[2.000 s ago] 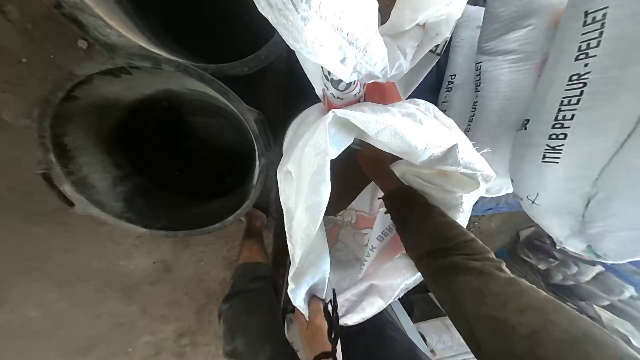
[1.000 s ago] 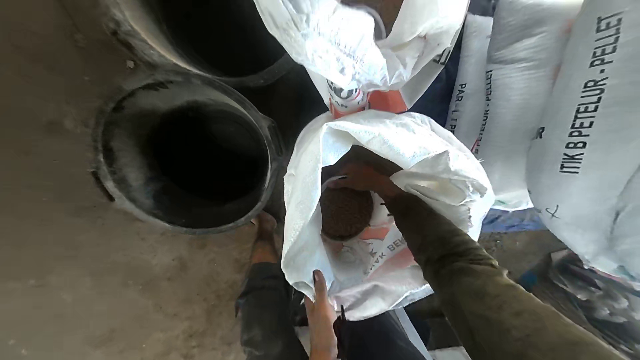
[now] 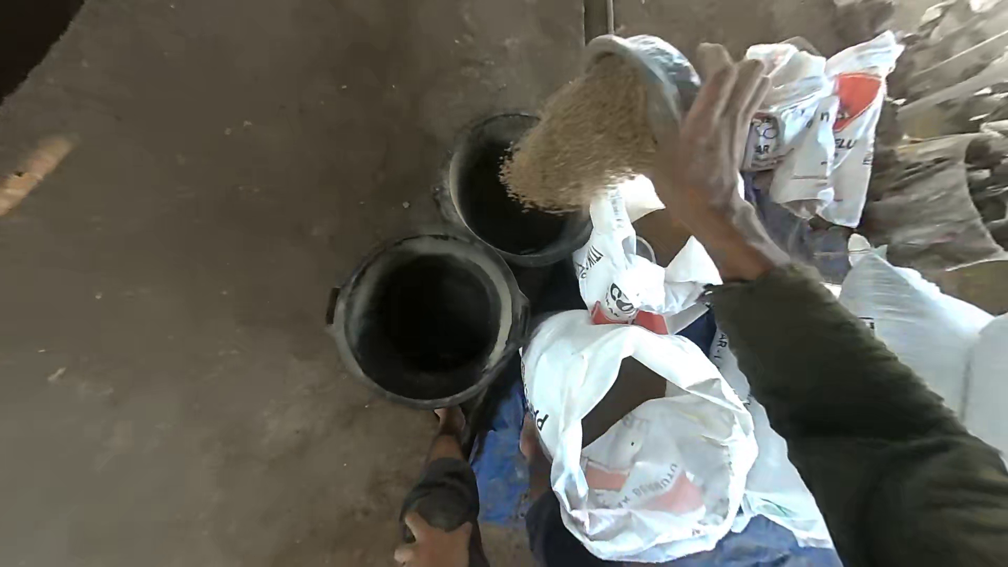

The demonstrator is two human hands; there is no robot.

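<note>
My right hand [image 3: 709, 150] holds a round bowl-like scoop [image 3: 669, 71], tipped over to the left. Pale brown granular feed [image 3: 583, 138] streams from its mouth over the farther black bucket [image 3: 492, 193]. Nearer stands a second black bucket [image 3: 429, 319], its inside dark. The open white woven sack [image 3: 646, 457], with its rim folded out, stands below my right forearm, and some brown content shows inside. At the bottom edge my left hand [image 3: 433, 543] rests by my knee, away from the sack, and seems to hold nothing; its fingers are partly cut off.
Another open white sack [image 3: 622, 268] stands behind the first, close to the farther bucket. Full white sacks [image 3: 921, 315] lie at the right, and crumpled printed sacks [image 3: 850, 134] at the upper right. A blue tarp [image 3: 502, 465] lies beside my bare feet on the dusty floor.
My right hand has come out of the sack with the scoop and tipped it over the farther bucket. My left hand has let go of the sack's rim. The view has shifted strongly.
</note>
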